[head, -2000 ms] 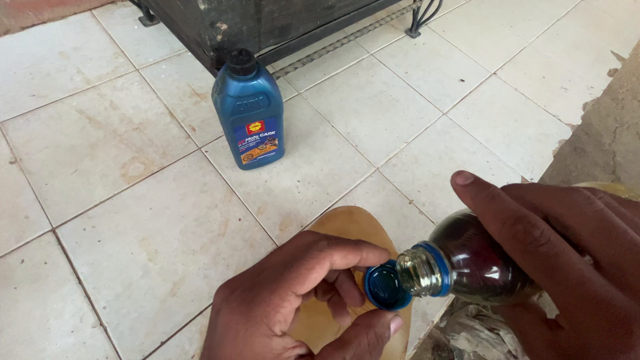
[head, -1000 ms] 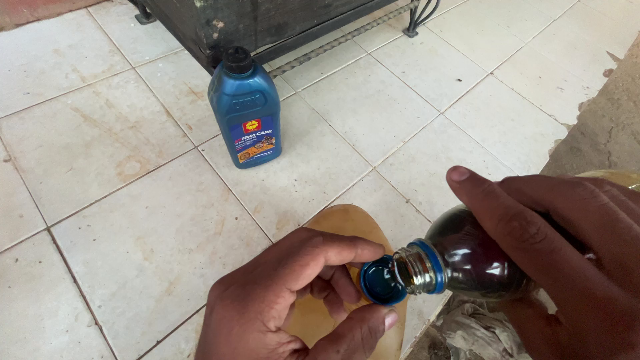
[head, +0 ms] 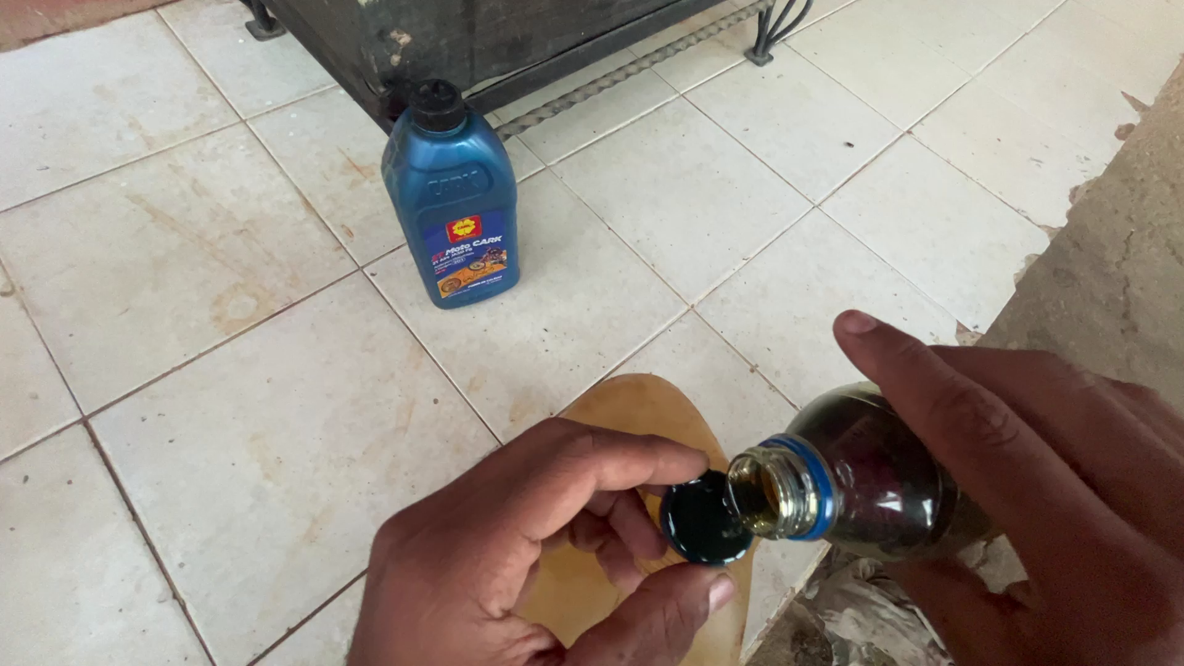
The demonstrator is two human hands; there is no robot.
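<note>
My left hand [head: 546,546] pinches a small blue bottle cap [head: 708,520] between thumb and fingers, its hollow side up and dark liquid in it. My right hand [head: 1027,462] grips a clear bottle [head: 865,472] of dark liquid, tipped to the left, with a blue ring below its threaded neck. The bottle's mouth is right at the cap's edge. Beneath my left hand is a yellowish-brown translucent object [head: 647,407], mostly hidden, whose kind I cannot tell. A blue plastic motor oil bottle [head: 453,199] with a black cap stands upright on the tiles beyond my hands.
White floor tiles [head: 277,444] spread across the view. A dark box-like piece of furniture [head: 509,46] with metal legs stands behind the oil bottle. Rough bare ground [head: 1101,268] borders the broken tile edge on the right. Crumpled greyish material [head: 879,610] lies below the clear bottle.
The cap in my left hand now holds more dark liquid, filling much of it. Both hands keep their grips and have hardly moved.
</note>
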